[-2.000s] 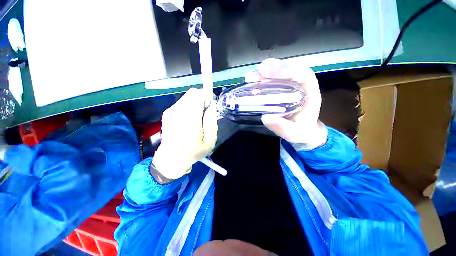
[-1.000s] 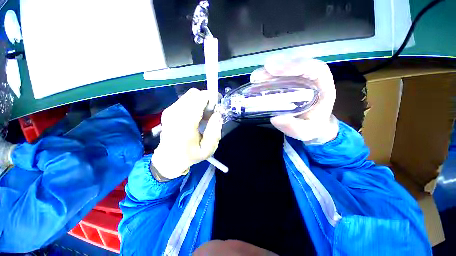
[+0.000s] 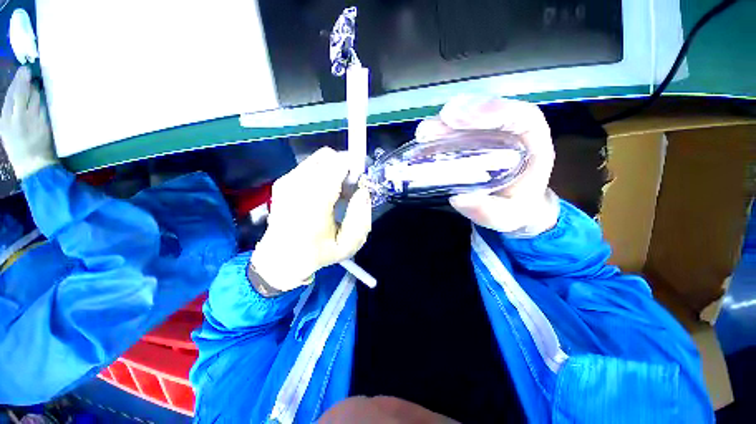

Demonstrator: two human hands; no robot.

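My left hand, in a cream-yellow glove, grips the joint of a lamp body. A white lamp arm rises from this hand, with a clear glittering piece at its far end. A thin white stick sticks out below the hand. My right hand, in a thin see-through glove, holds a clear oval lamp head with pale strips inside. The oval's narrow end meets the joint at my left fingertips. The left palm hides part of the lamp body.
A white sheet and a black mat lie on the green bench. A black cord crosses at right. An open cardboard box stands at right, red crates at lower left. Another person's gloved hand touches the bench edge.
The lamp body and both hands have shifted slightly right, with the oval still held. The other person's arm at left has reached up to the bench.
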